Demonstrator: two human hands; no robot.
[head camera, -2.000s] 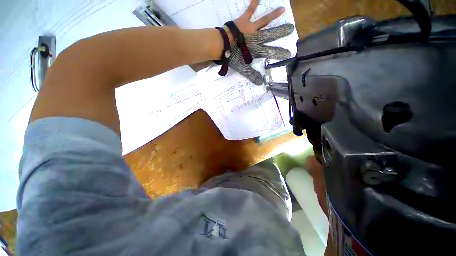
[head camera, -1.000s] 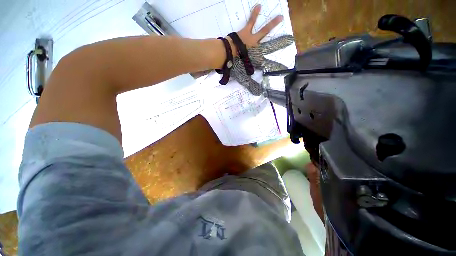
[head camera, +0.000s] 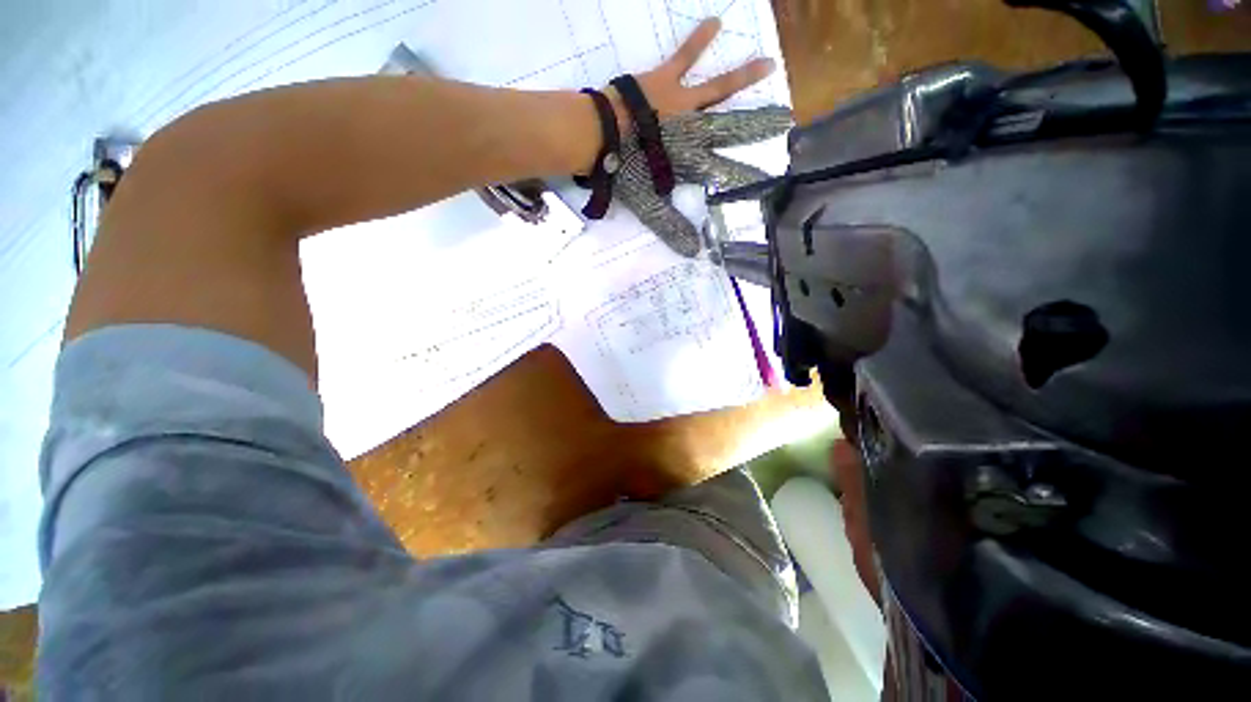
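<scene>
My left hand (head camera: 686, 130) lies flat with spread fingers on the white paper marker (head camera: 638, 322). A grey chain-mesh glove (head camera: 659, 172) covers part of it, with dark straps at the wrist. The large dark grey cutting machine (head camera: 1002, 302) fills the right side. Its blade stand (head camera: 741, 258) is close beside my mesh-covered fingers at the lay's edge. A thin magenta edge of fabric (head camera: 755, 336) shows below the blade stand. Only a blurred strip of my right hand (head camera: 856, 528) shows behind the machine; its fingers and grip are hidden.
A cloth weight (head camera: 515, 200) lies partly under my left forearm, and another (head camera: 99, 192) is at the far left. The wooden table (head camera: 480, 439) shows in front of my body. A white roll (head camera: 827, 583) is below the table edge.
The machine and my left hand have shifted slightly left in view. More magenta edge shows below the blade stand. A weight's handle has come into view under my forearm.
</scene>
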